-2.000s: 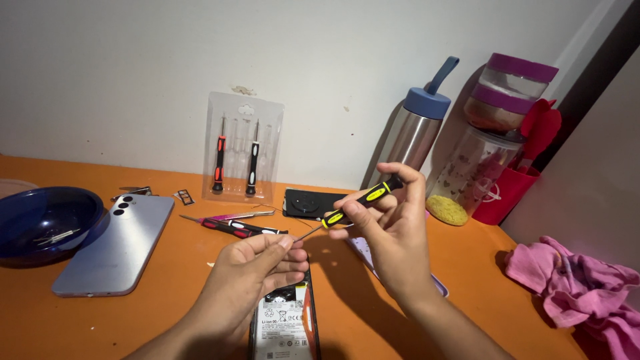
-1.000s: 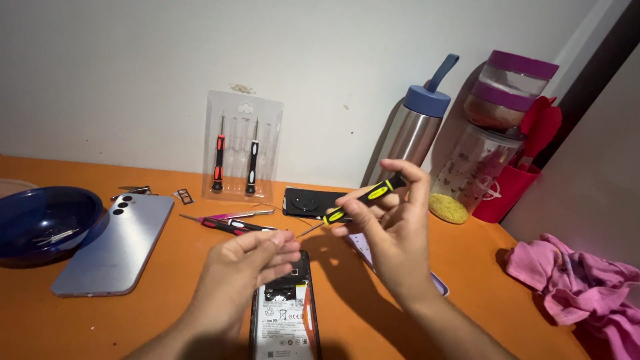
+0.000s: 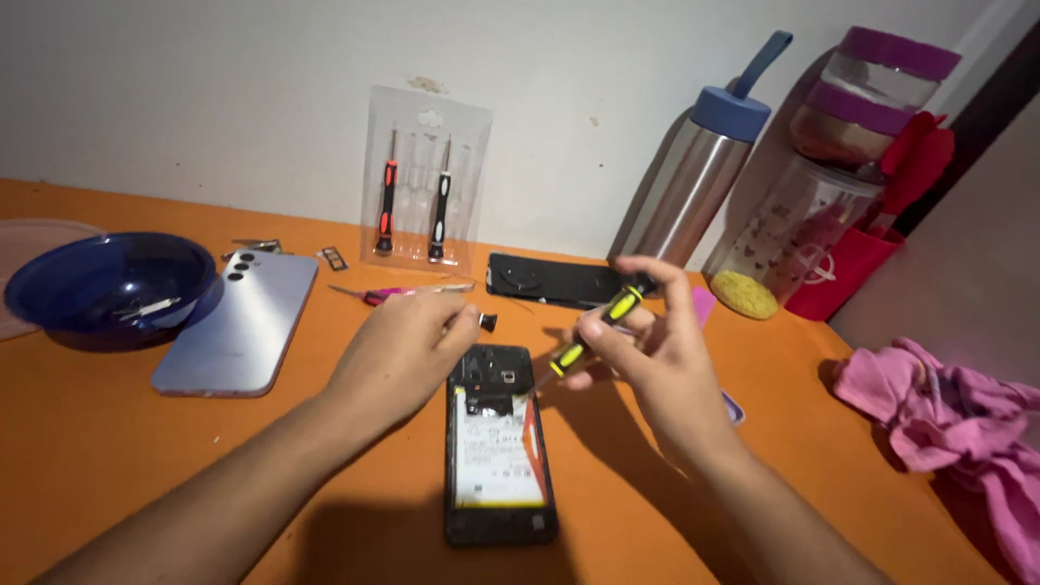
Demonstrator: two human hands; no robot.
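My right hand (image 3: 650, 349) holds a black-and-yellow precision screwdriver (image 3: 597, 327) at a slant, its shaft pointing down left over the upper right part of an opened phone (image 3: 502, 524). Whether the tip touches the phone is unclear. A white battery (image 3: 496, 459) shows in the phone, with an orange-red strip along its right side. My left hand (image 3: 406, 349), palm down with curled fingers, is left of the phone's top. It hides most of a dark screwdriver (image 3: 487, 322), whose cap shows beyond the fingers; contact with it cannot be told.
A blue bowl (image 3: 106, 280) and silver phone (image 3: 244, 325) lie left. Behind are a screwdriver blister pack (image 3: 422, 183), a SIM tray (image 3: 333, 258), tweezers (image 3: 447, 288) and a black phone back cover (image 3: 552, 280). A steel bottle (image 3: 691, 187), jars (image 3: 800, 227) and pink cloth (image 3: 918, 406) are right.
My left hand has moved away from the screwdriver tip to the left and back. The screwdriver in my right hand now points down more steeply, over the opened phone.
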